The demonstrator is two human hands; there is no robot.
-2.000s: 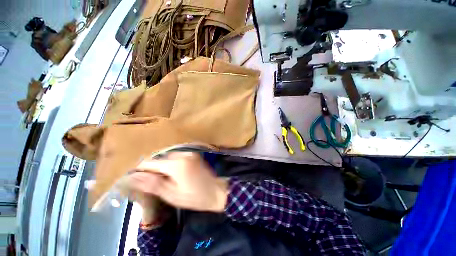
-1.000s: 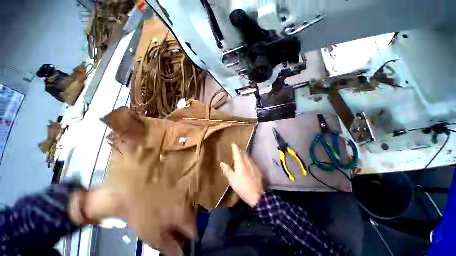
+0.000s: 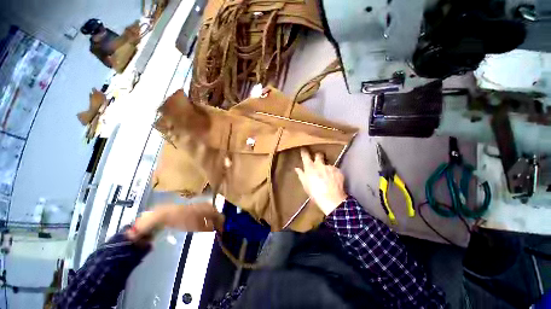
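Note:
A tan-brown bag body (image 3: 248,175) lies on the table's front edge, with pale cut edges, small metal snaps and a thin strap across it. My right hand (image 3: 323,183) lies on its right part, palm down with fingers apart, beside the pale edge. My left hand (image 3: 181,217) is blurred at the bag's lower left side; its fingertips are unclear and I cannot tell whether they hold anything. A thin brown strap (image 3: 232,256) hangs below the bag's front edge near my left hand.
A bundle of brown straps (image 3: 241,54) lies behind the bag. Yellow-handled pliers (image 3: 394,192) and teal-handled scissors (image 3: 457,190) lie to the right. The sewing machine (image 3: 386,48) stands at the upper right, its dark bed block (image 3: 406,111) behind the pliers. White benches stand at the left.
The blurred tan piece at my left hand no longer shows in front of the bag. My right hand still rests on the bag. The view has shifted, so the scene sits further right.

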